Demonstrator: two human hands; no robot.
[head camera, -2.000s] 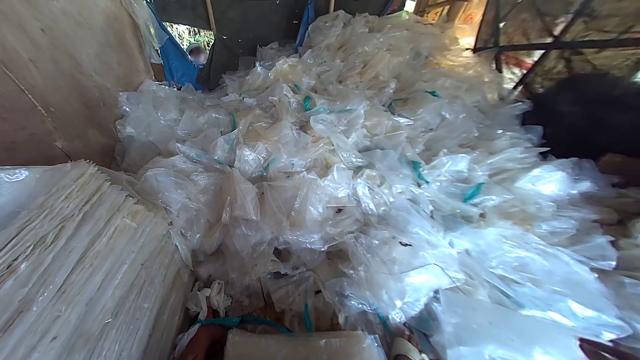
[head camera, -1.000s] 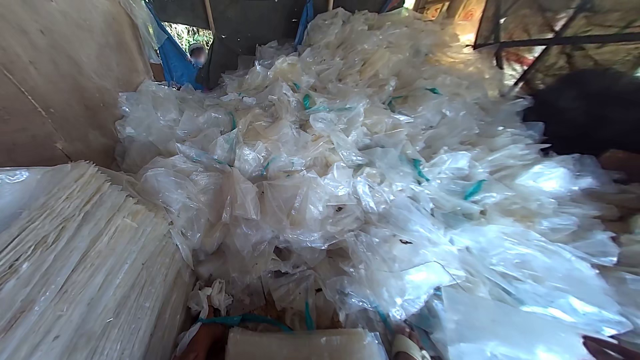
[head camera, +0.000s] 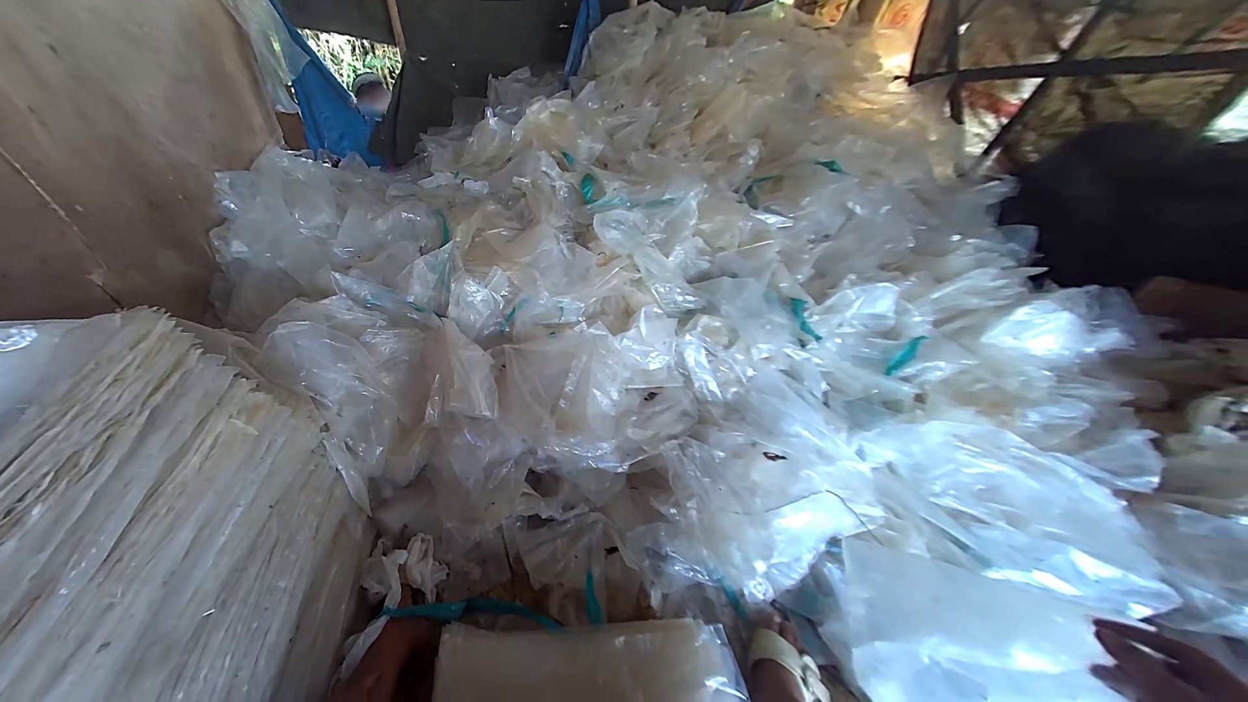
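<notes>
My right hand (head camera: 1160, 663) is at the bottom right corner, its fingers apart at the edge of a flat clear plastic sheet (head camera: 975, 624); no grip on it shows. My left hand cannot be made out. A flat stack of plastic sheets (head camera: 585, 663) lies at the bottom middle, between a sandalled foot (head camera: 780, 663) and a dark patch of skin (head camera: 390, 663), probably the other foot. A large heap of crumpled clear plastic bags (head camera: 624, 370) fills the middle. On the left stands a tall, dense stack of plastic sheets (head camera: 175, 507).
Teal strips (head camera: 478, 609) lie by the near stack and among the heap. A brown board (head camera: 117, 146) rises at the left. A blue tarp (head camera: 327, 107) hangs behind, with a person (head camera: 370, 95) seen through a gap. A dark bar (head camera: 1082, 68) crosses the back right, above a black mass (head camera: 1131, 205).
My right hand has come further into view from the bottom right corner, with its fingers more spread. The heap and both stacks look unchanged.
</notes>
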